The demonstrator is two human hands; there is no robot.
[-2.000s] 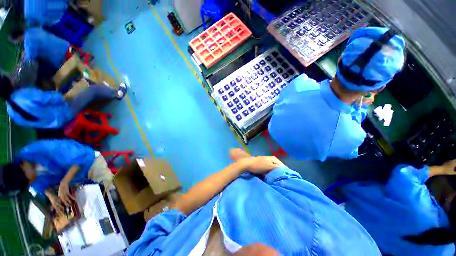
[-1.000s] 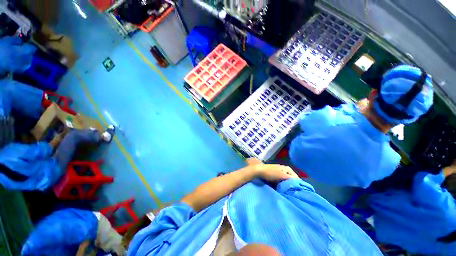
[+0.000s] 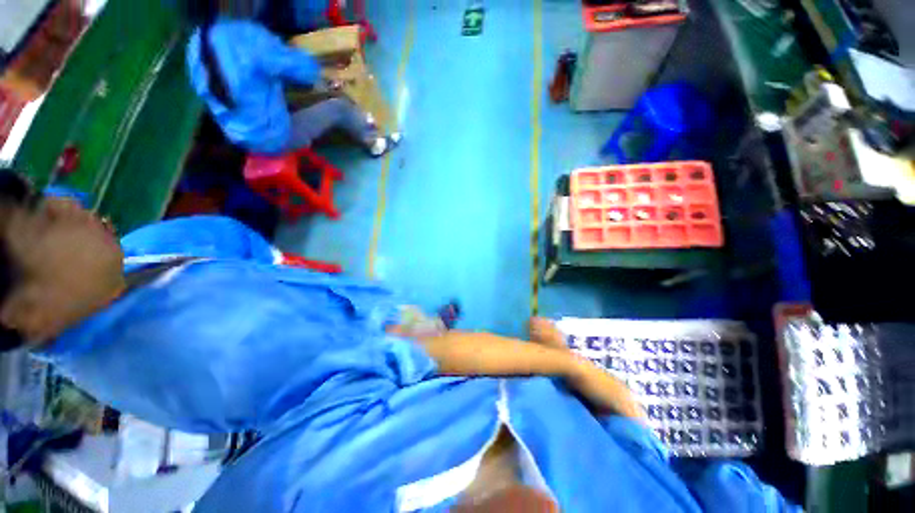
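Observation:
My right forearm comes in from the left and meets my left forearm in front of my blue smock. My hands (image 3: 548, 337) are together or overlapping there, small and blurred, and I cannot separate them or tell their finger state. No held object shows. A white tray (image 3: 750, 386) with rows of small dark square parts lies just to the right of them, partly covered by my arm and sleeve. A red-orange parts tray (image 3: 643, 238) with shallow pockets lies beyond it on a low dark green surface.
A person (image 3: 231, 321) in blue stands or leans close at my left. Another person (image 3: 246, 85) sits beyond, by a red stool (image 3: 291, 180) and a cardboard box (image 3: 336, 48). A blue stool (image 3: 667, 118) stands behind the orange tray. A shiny compartment tray (image 3: 833, 386) is at the right.
The view has swung to the right, so the aisle and its yellow lines now run upright. The capped worker on the right has left view; a person now shows close at the left. My arms stay together.

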